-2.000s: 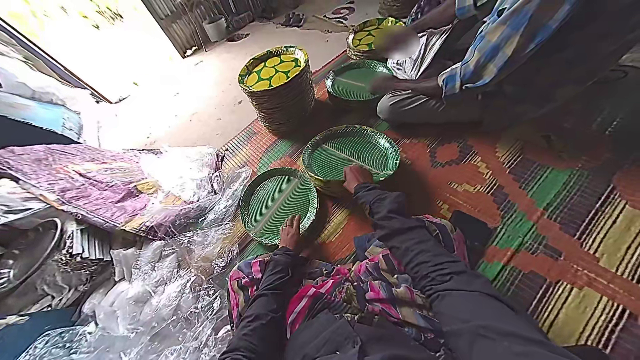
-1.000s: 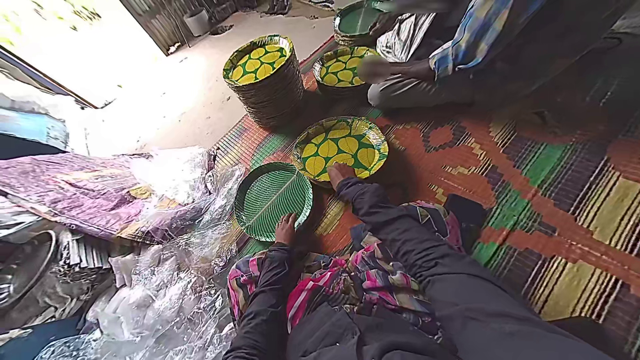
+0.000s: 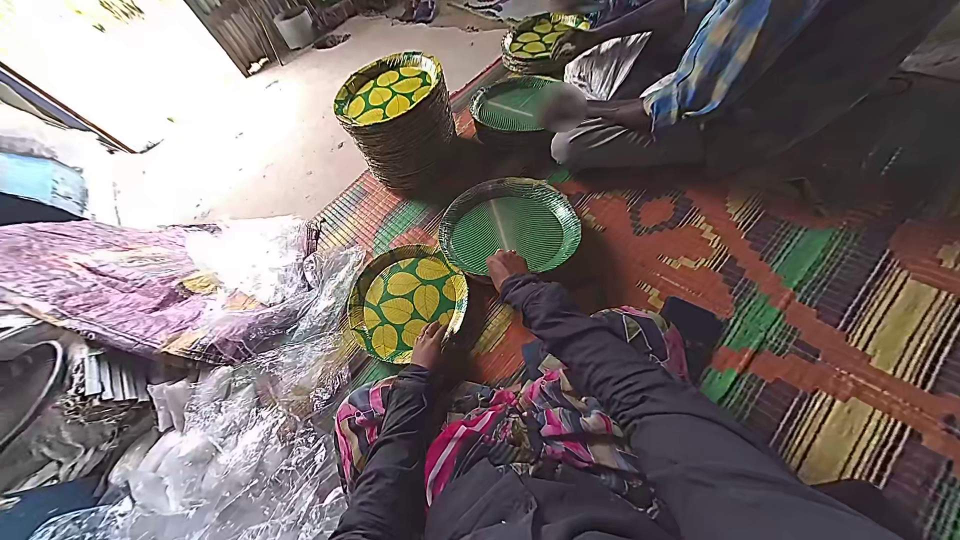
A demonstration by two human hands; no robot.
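Observation:
My left hand (image 3: 427, 345) is at the near right rim of a round plate with yellow leaves on green (image 3: 401, 306), its fingers over the edge. My right hand (image 3: 506, 266) rests at the near rim of a round green plate (image 3: 517, 229), which tops a pile on the mat and stands just right of the leaf plate. How firmly either hand grips is unclear, since the fingers are small and partly hidden. Behind them rises a tall stack of leaf-patterned plates (image 3: 394, 112).
A co-worker in a checked sleeve (image 3: 709, 67) sits at upper right, hands at a green plate (image 3: 510, 105) and leaf-patterned plates (image 3: 536, 37). Clear plastic sheeting (image 3: 247, 435) and a purple cloth (image 3: 112, 285) lie at left. A patterned woven mat (image 3: 750, 300) spreads beneath.
The plate at my left hand was green in both earlier frames and is now leaf-patterned. At my right hand the top plate went from green to leaf-patterned and is green again.

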